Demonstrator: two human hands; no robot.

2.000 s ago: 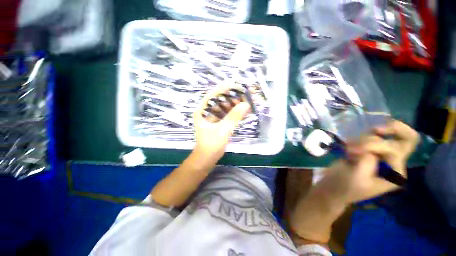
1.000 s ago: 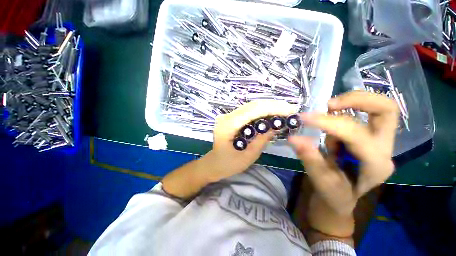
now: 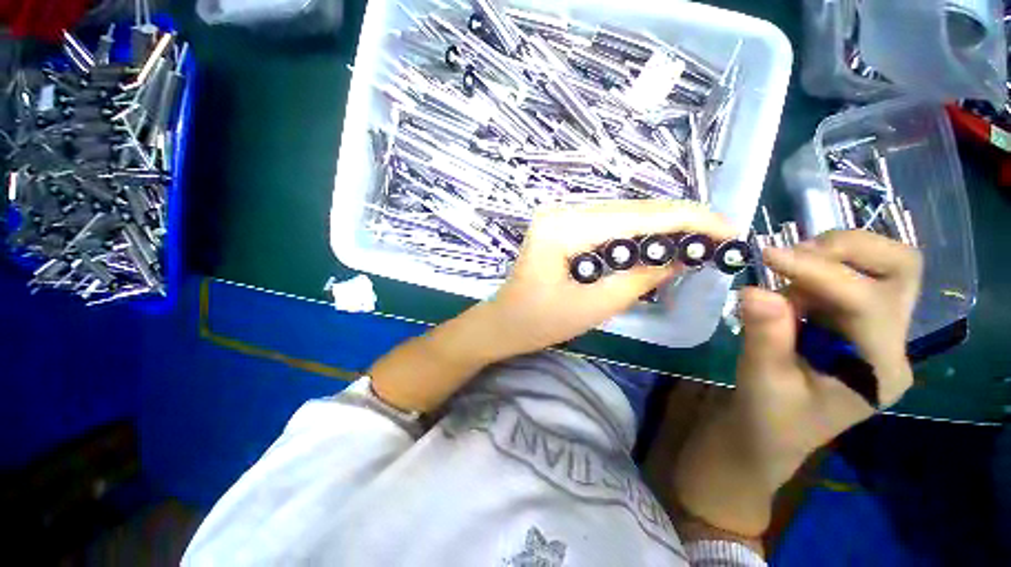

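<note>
My left hand (image 3: 554, 260) is closed around several metal shafts and holds them side by side over the front of the large white tub (image 3: 344, 166). Their round end faces (image 3: 657, 250) point up at me in a row, dark rings with pale centres. My right hand (image 3: 831, 332) holds a dark marker pen (image 3: 837, 360). Its front end is close to the rightmost shaft end; I cannot tell if it touches. The tub is heaped with silver shafts (image 3: 532, 122).
A clear box (image 3: 964, 222) with some shafts stands right of the tub. A blue bin (image 3: 177, 188) of grey-bodied shafts is at far left. White paper scrap (image 3: 355, 294) lies by the bench edge. Small pins (image 3: 779, 238) lie beside my right fingers. Red bin (image 3: 981, 127) is at right.
My left hand has come up from the tub, with the shaft ends now turned up in a row. My right hand has moved in beside them. The view has shifted, so the tub sits further right.
</note>
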